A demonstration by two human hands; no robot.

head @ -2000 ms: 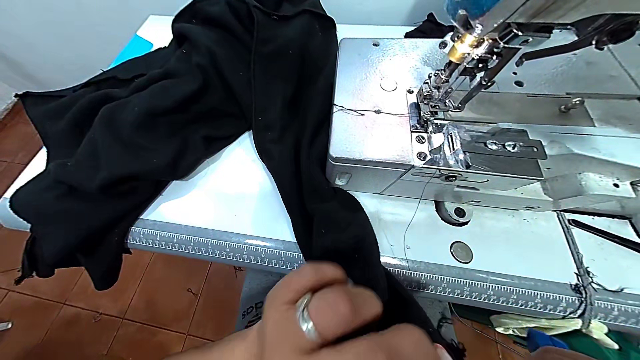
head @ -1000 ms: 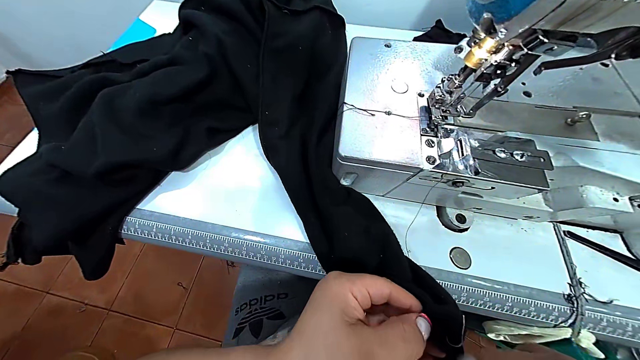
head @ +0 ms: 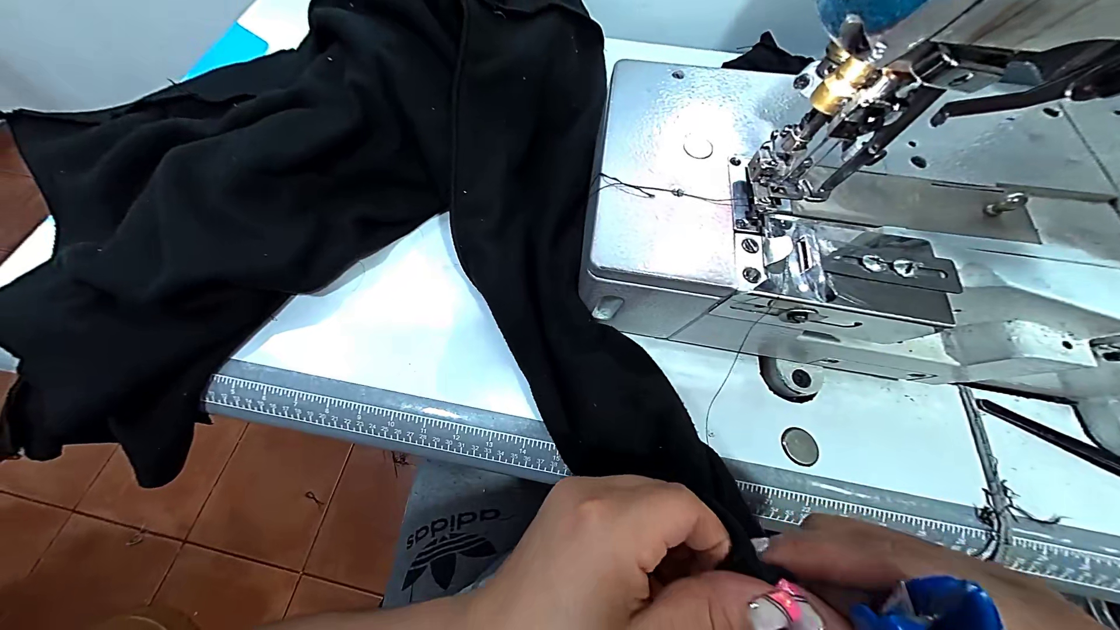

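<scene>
A black fabric garment lies over the left of the sewing table, with one narrow part running down across the front edge. My left hand grips the end of that narrow part between thumb and curled fingers, at the bottom of the view. Close against it on the right, my right hand touches the same end; its fingertips are partly hidden. Something blue is at my right hand. The industrial sewing machine stands beyond my hands, with thread trailing over its bed and no fabric under its presser foot.
A ruler tape runs along the table's front edge. Black tweezers lie at the right, near a cord with thread scraps. A black fabric scrap sits behind the machine. Grey cloth with a printed logo shows below the edge.
My right hand has come into clear view beside my left hand, with the blue thing. My left hand still holds the end of the black fabric, as one second ago.
</scene>
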